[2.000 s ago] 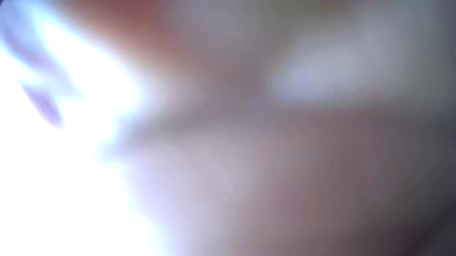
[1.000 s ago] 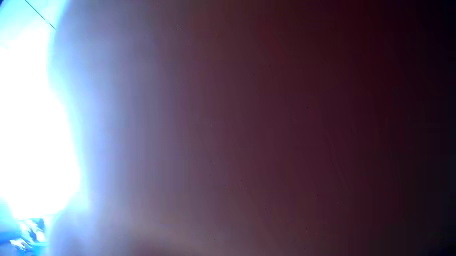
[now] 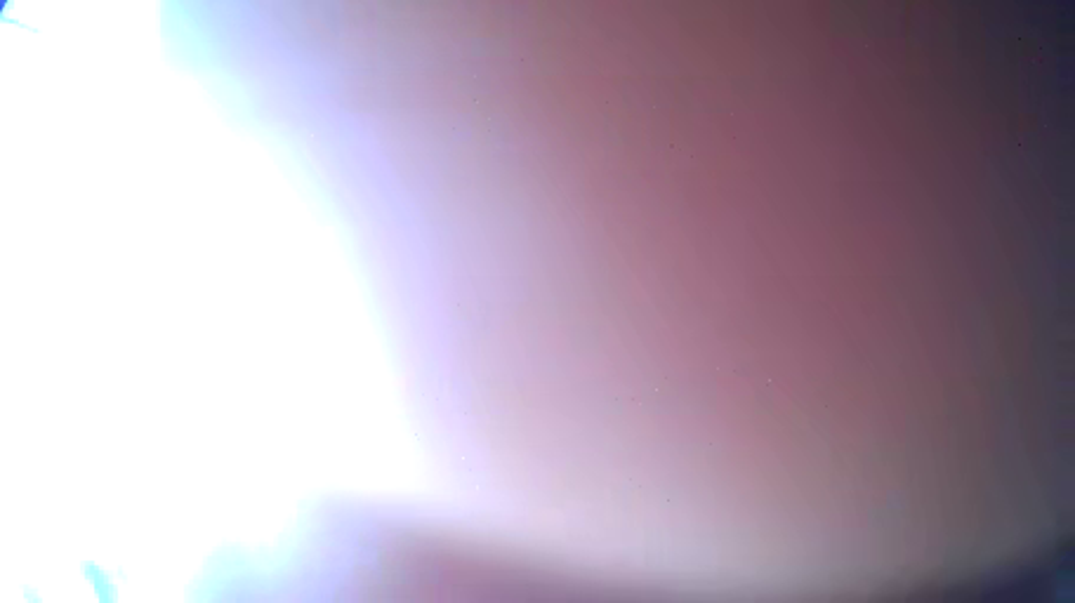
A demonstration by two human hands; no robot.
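A blurred pinkish-brown surface lies right against the lens and covers the middle and right of the head view. It may be skin, but I cannot tell whether it is a hand or whose. A second blurred, darker edge runs along the bottom. No fingers, held object or work item can be made out. I cannot identify my left hand or my right hand.
An overexposed white glare fills the left side of the view. Small bluish marks show at the bottom left and a dark bit at the top left corner, too unclear to name.
The covering surface has shifted and turned from dark maroon to lighter pink. The white glare on the left has widened, and a blurred edge now crosses the bottom.
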